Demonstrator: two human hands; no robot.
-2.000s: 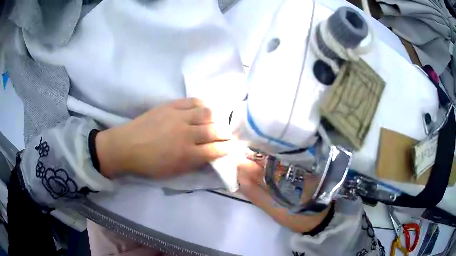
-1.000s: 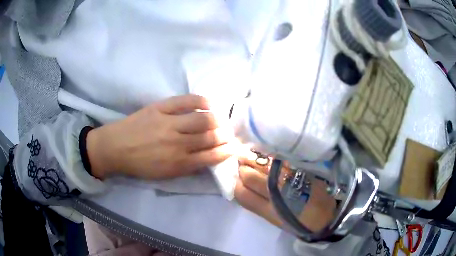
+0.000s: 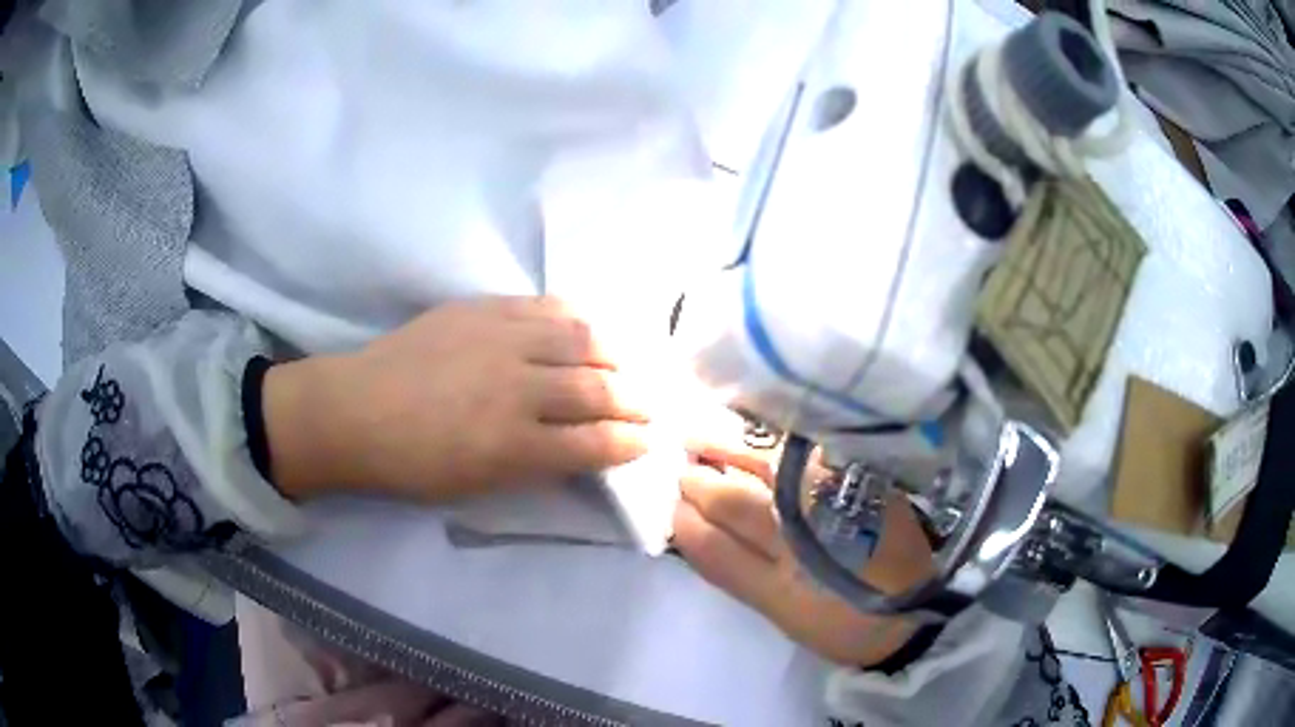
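Note:
A large garment panel (image 3: 384,156), whitish and smooth with grey textured parts, spreads over the table to the left of the sewing machine head (image 3: 852,242). A small pale garment piece (image 3: 611,234) lies on it, brightly lit by the lamp. My left hand (image 3: 469,398) lies flat, palm down, on the panel and the small piece, fingertips near the needle area. My right hand (image 3: 767,547) is under the machine's front, partly behind the metal loop, its fingertips at the small piece's lower corner. Glare hides the fingertips and needle, so any grip cannot be told.
A measuring tape (image 3: 412,653) runs along the table's front edge. Scissors with red and orange handles (image 3: 1162,682) lie at the lower right. A black strap (image 3: 1264,540) hangs over the machine arm. Grey cut pieces (image 3: 1228,85) lie beyond the machine.
The camera view has shifted a little. The panel's lower edge and the small piece have moved slightly under my left hand. Both hands keep nearly the same places by the needle area.

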